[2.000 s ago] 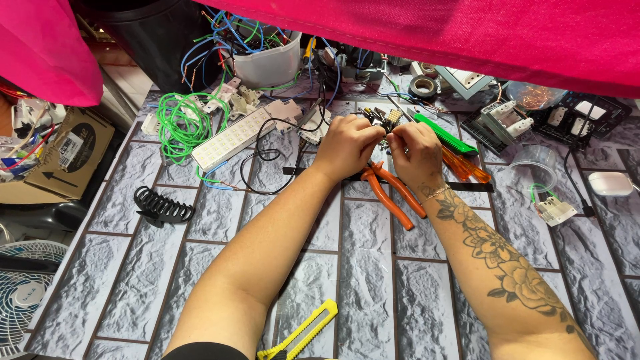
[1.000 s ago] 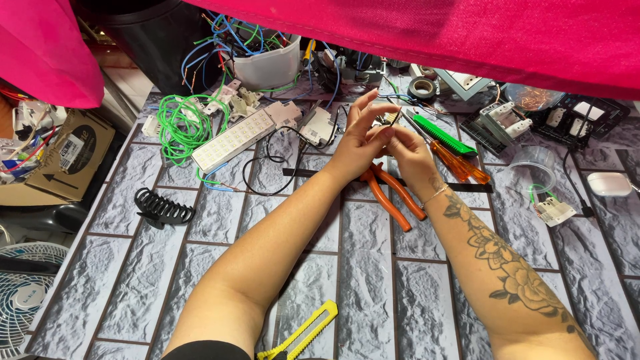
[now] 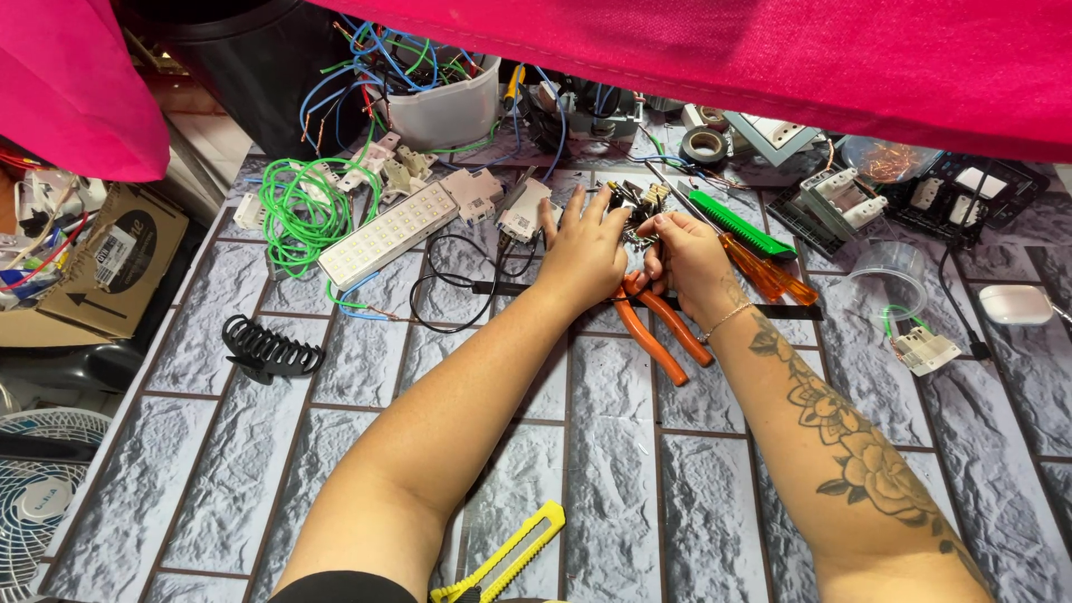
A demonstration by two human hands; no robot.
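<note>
My left hand (image 3: 584, 249) lies spread, palm down, its fingertips at the left side of a pile of small dark and metallic pieces (image 3: 630, 209). At the pile's right side is my right hand (image 3: 685, 255), its thumb and fingers bent close together; whether anything is between them is hidden. Below both hands lie pliers with orange handles (image 3: 667, 327), their head partly covered. To the right are a green utility knife (image 3: 741, 224) and screwdrivers with orange handles (image 3: 766, 270). A white LED light panel (image 3: 389, 234) and a black cable (image 3: 419, 310) lie to the left.
Coiled green wire (image 3: 306, 213), a black hair claw (image 3: 272, 347) and a yellow utility knife (image 3: 511, 553) lie on the table. Behind stands a white tub (image 3: 444, 109) of wires. At right are a clear plastic cup (image 3: 888, 280) and socket modules (image 3: 925, 350). Pink cloth (image 3: 754, 59) hangs over the back.
My left hand, raised with bent fingers beside my right a second ago, has come down and spread out at the pile's left. My hands have moved apart.
</note>
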